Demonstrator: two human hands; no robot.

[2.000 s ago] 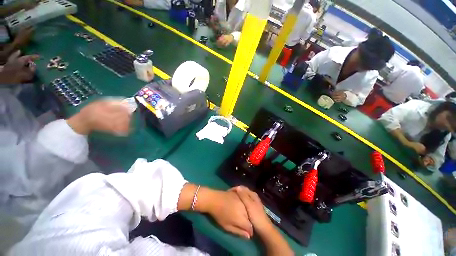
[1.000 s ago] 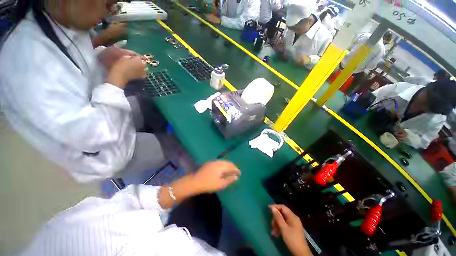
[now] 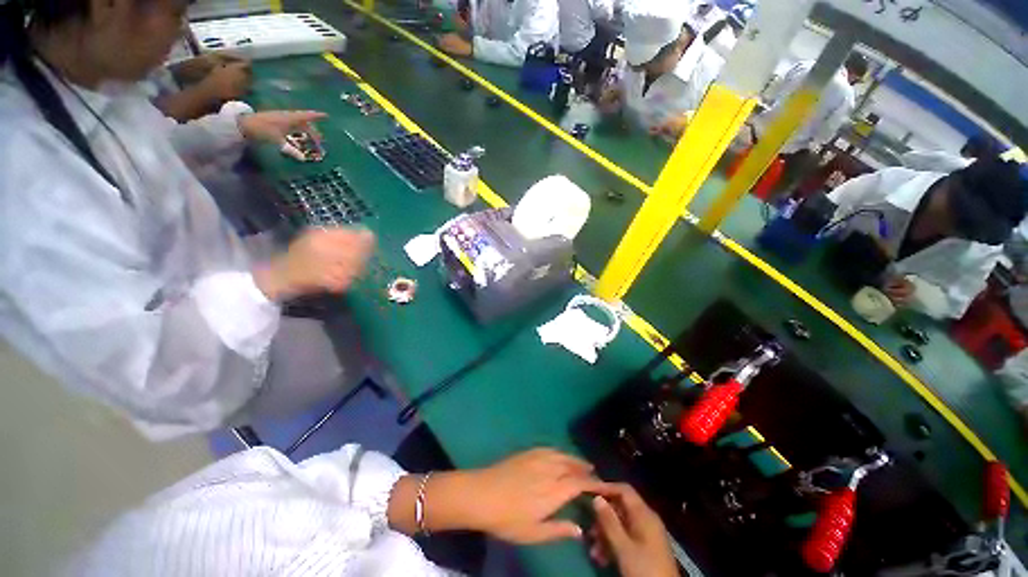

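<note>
My left hand (image 3: 530, 496), with a bracelet at the wrist, reaches right so that its fingertips meet my right hand (image 3: 634, 532) at the bench's front edge. Something dark shows between the fingertips; I cannot tell whether it is a held piece or shadow. The black pressing fixture (image 3: 778, 389) stands just right of my hands. Its toggle clamps have red ribbed grips: one near the middle (image 3: 711, 411), one further right (image 3: 831, 530), and one cut by the right edge (image 3: 997, 491).
A grey tape dispenser (image 3: 513, 276) holds a white roll (image 3: 551, 207). A white ring with a crumpled wipe (image 3: 577, 331) lies by the yellow post (image 3: 676, 192). A bottle (image 3: 461, 180), dark grid tray (image 3: 406, 158) and small round piece (image 3: 400, 290) lie left. A neighbour (image 3: 135, 225) sits close on the left.
My left hand has moved right and met my right hand. A small round piece now lies left of the dispenser, and the neighbour's hands have moved apart, one reaching toward it.
</note>
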